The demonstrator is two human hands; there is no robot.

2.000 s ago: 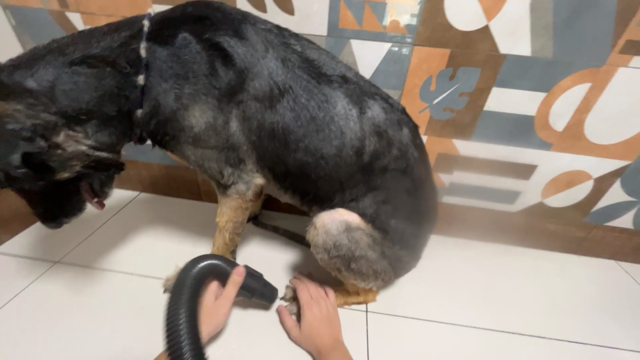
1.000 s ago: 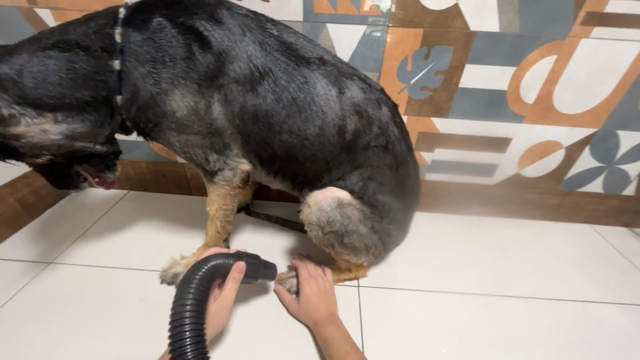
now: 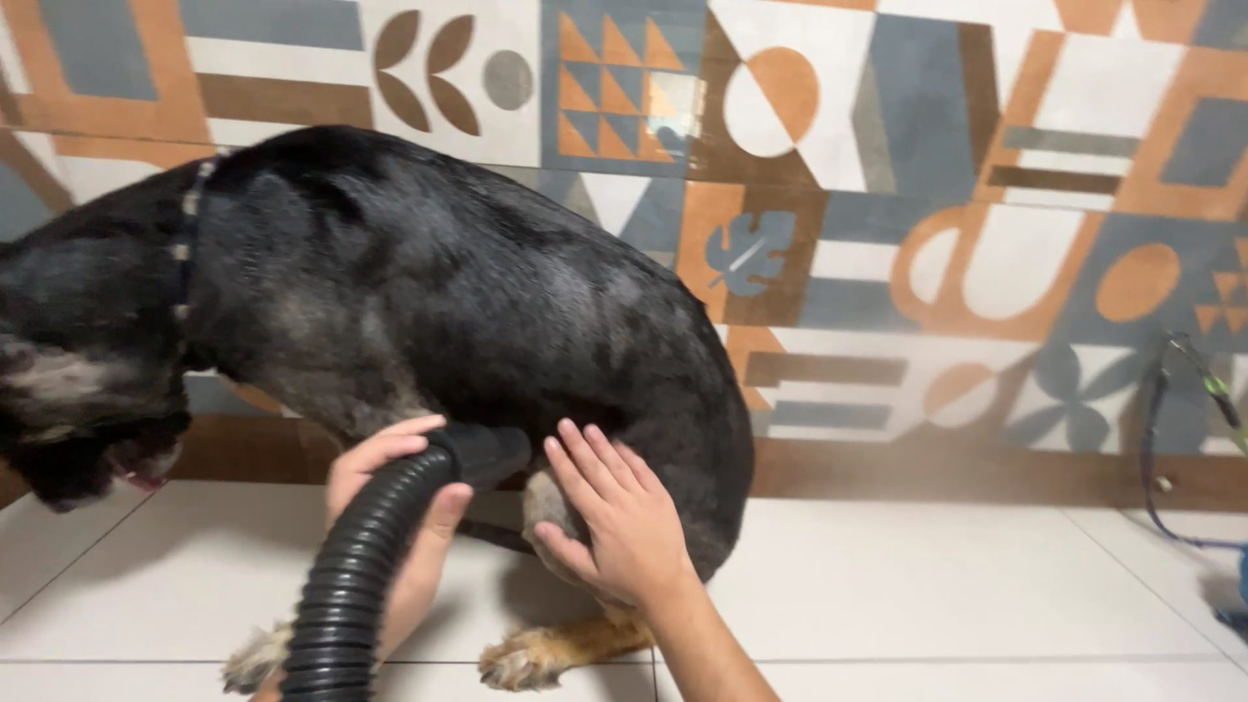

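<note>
A black and tan dog [image 3: 468,283] sits side-on with its head low at the left, a dark collar with light marks [image 3: 182,244] round its neck. My left hand [image 3: 409,526] grips a black corrugated dryer hose [image 3: 346,575] just behind its nozzle [image 3: 487,455], which points right at the dog's flank near the thigh. My right hand [image 3: 619,522] lies flat on the upper hind leg, fingers extended, right of the nozzle. A tan hind paw [image 3: 526,658] rests on the floor below. The hose partly hides a front paw [image 3: 258,658].
Behind the dog stands a wall of patterned tiles [image 3: 858,244] with a brown baseboard [image 3: 877,468]. The floor is pale tile [image 3: 907,575]. At the far right a thin leash or cord [image 3: 1150,458] with a metal clip hangs near the wall.
Both hands have moved up from the hind paw to the thigh and flank, the nozzle with them. The right hand, earlier at the paw, now lies flat on the upper leg.
</note>
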